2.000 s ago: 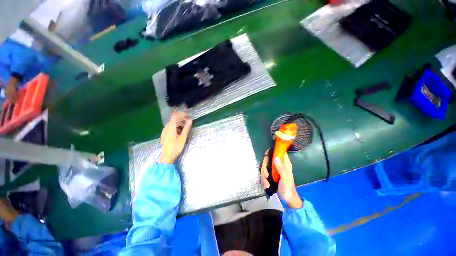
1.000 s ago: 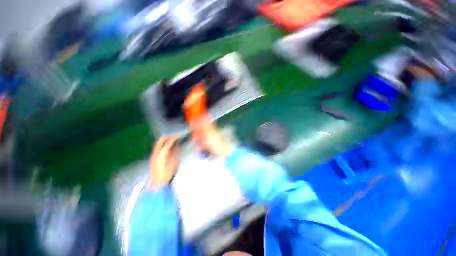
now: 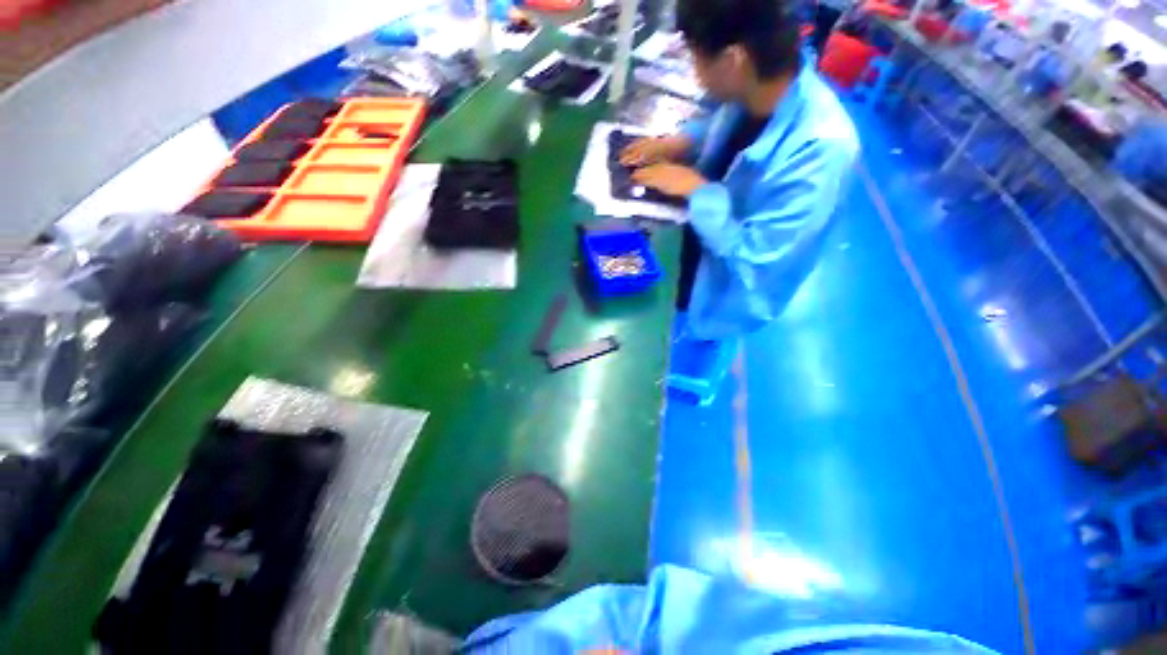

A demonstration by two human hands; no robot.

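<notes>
A black plastic housing with a silvery cross-shaped centre piece lies on a bubble-wrap sheet at the lower left. The round dark mesh-like dish lies on the green bench to its right. A blue sleeve of mine crosses the bottom edge. Neither of my hands can be made out, and the orange screwdriver is not visible. A blurred greyish patch at the bottom edge, left of the sleeve, is unclear.
Black strips lie near a blue parts bin. Another housing lies beyond, beside an orange-red divided tray. Bagged black parts are at left. A person in blue works at the bench's right edge.
The view has swung right and up along the bench. My hands and the orange screwdriver, earlier over the near housing, have left the picture. The neighbouring worker now shows clearly.
</notes>
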